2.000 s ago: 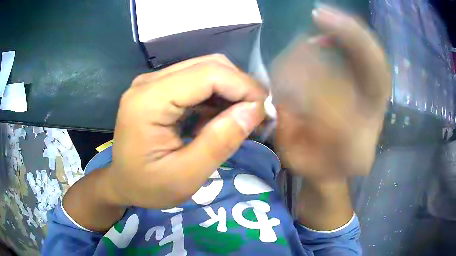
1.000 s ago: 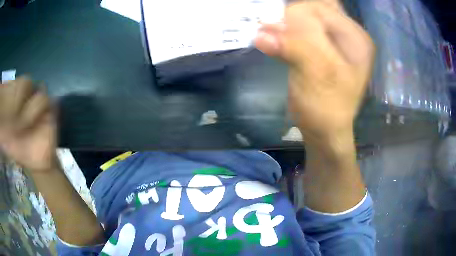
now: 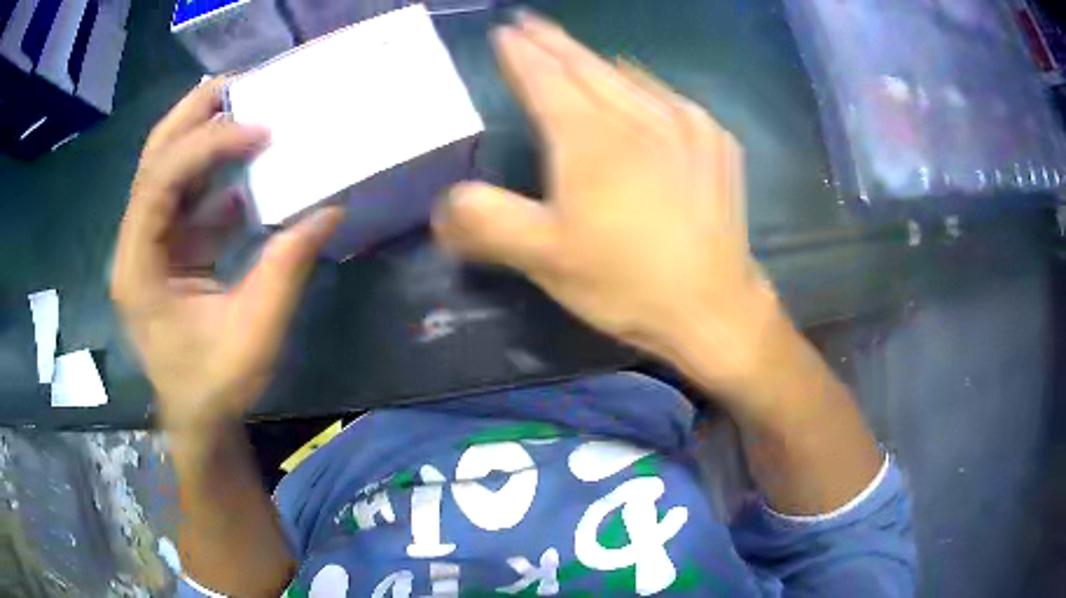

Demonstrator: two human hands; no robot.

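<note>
A product box (image 3: 357,111) with a plain white top face and a shaded front side is at the upper middle, slightly tilted in view. My left hand (image 3: 205,234) grips its left end, fingers at the left edge and thumb at the lower front corner. My right hand (image 3: 631,199) is at the box's right, blurred, fingers spread and pointing up. The right thumb is close to the box's lower right corner; whether it touches cannot be told. Nothing shows in the right hand.
Blue and white cartons (image 3: 240,33) stand behind the box, and dark-sided cartons (image 3: 59,64) at the upper left. Clear plastic trays (image 3: 935,105) lie at the right. White paper scraps (image 3: 78,379) lie near the left front edge of the green tabletop (image 3: 386,350).
My left hand has come from the far left onto the box. My right hand has let go of the printed area and opened beside it. The view has shifted, showing more cartons.
</note>
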